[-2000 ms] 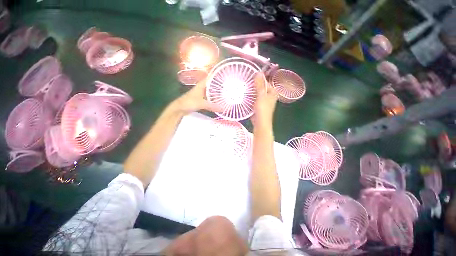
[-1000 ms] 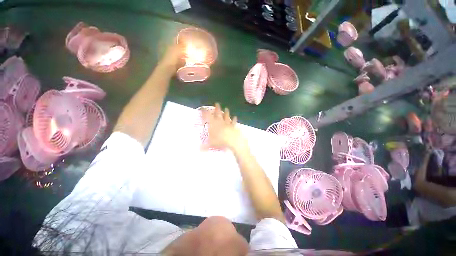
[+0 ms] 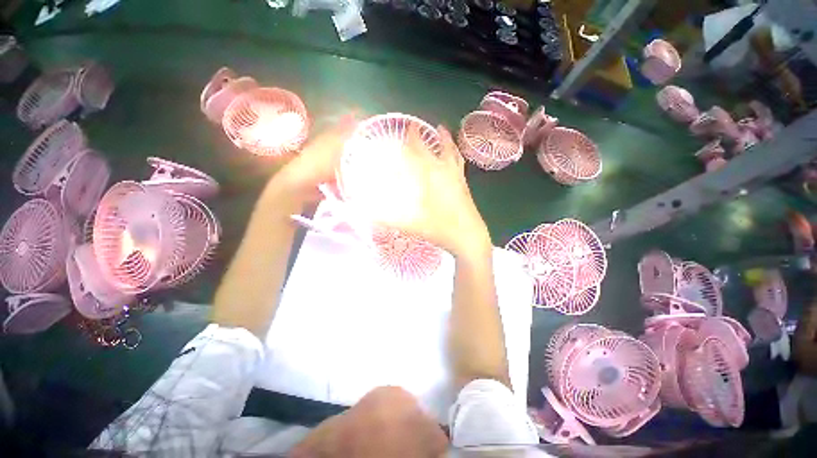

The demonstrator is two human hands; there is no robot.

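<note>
A pink clip fan body (image 3: 391,132) is held over the far edge of the white sheet (image 3: 358,313), with its clip at the lower left. My left hand (image 3: 318,165) grips its left side. My right hand (image 3: 443,201) lies across its right and front, strongly overexposed, so its fingers and anything under them are hard to make out. A front grille (image 3: 408,255) lies on the sheet just below the hands. Overlapping front grilles (image 3: 560,266) lie at the sheet's right edge.
Clip fan bodies stand beyond the hands at left (image 3: 266,121) and right (image 3: 491,139). Fan stacks stand at far left (image 3: 139,237) and lower right (image 3: 609,380). Small rings (image 3: 116,333) lie near the left stack. A grey metal bar (image 3: 717,188) crosses at right.
My left hand has brought the fan body from the far side back over the sheet. My right hand has moved up from the grille on the sheet to the fan body. The view has shifted.
</note>
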